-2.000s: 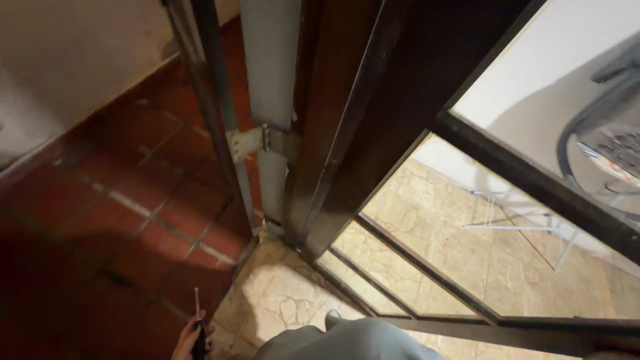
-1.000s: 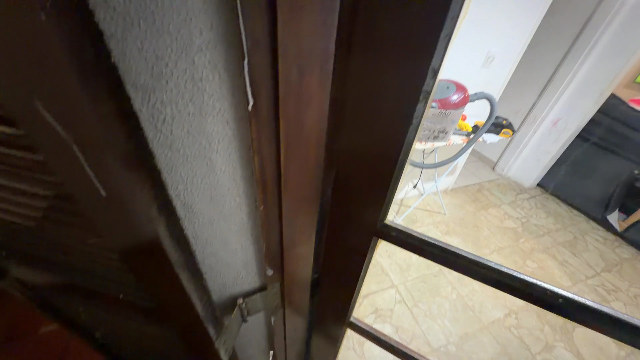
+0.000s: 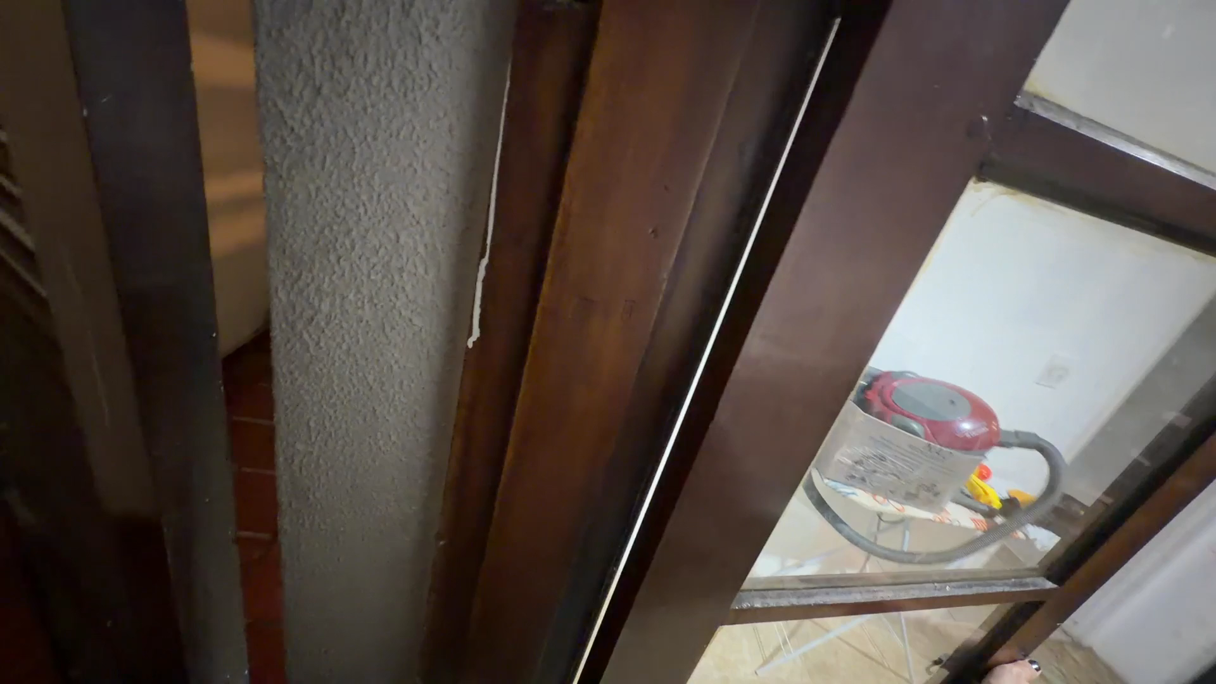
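A dark wooden door with glass panes stands at a slant beside the brown wooden door frame. A thin bright gap runs between them. At the bottom right edge, part of my right hand shows against the door's far stile, with one dark-nailed fingertip visible. Most of that hand is cut off by the image edge, so its grip cannot be told. My left hand is out of view. Left of the frame is a rough grey wall edge, with a pale drip along the joint.
A dark louvred shutter stands at the left, with red floor tiles behind it. Through the glass, a red and grey vacuum cleaner sits in a cardboard box on a stand. A wall socket is beyond.
The view has swung up from the floor. My left hand, seen two seconds ago with a thin tool, has left the view. Part of my right hand now shows at the door.
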